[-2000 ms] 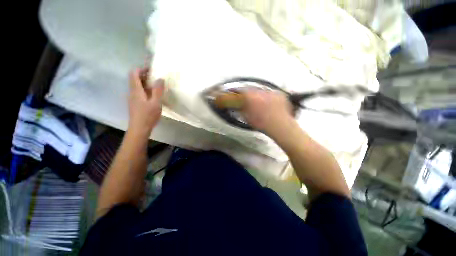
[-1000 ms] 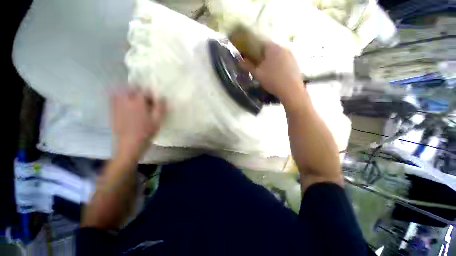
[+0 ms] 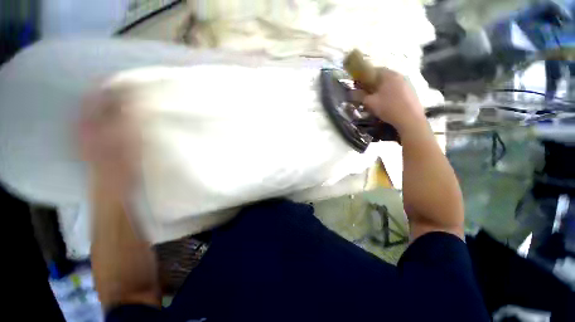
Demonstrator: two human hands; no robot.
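Observation:
A plain cream-white garment (image 3: 233,126) lies over the pale grey padded arm (image 3: 38,119), whose rounded end shows at the left. My right hand (image 3: 392,97) grips the tan wooden handle of the dark steam iron (image 3: 343,110), which is at the garment's right part with its long edge towards the left. My left hand (image 3: 110,129) is badly blurred at the garment's left edge; whether its fingers hold the cloth cannot be told.
Bunched cream-yellow cloth (image 3: 271,38) lies behind the padded arm. A hose or cable runs right from the iron. A brown ribbed basket or bin (image 3: 180,261) is below the table at the left. A yellowish block (image 3: 380,176) is at the table's front right. The floor is grey-green.
My left hand and the garment's left edge have moved left over the padded arm. The iron in my right hand has moved right in the picture. The view has turned.

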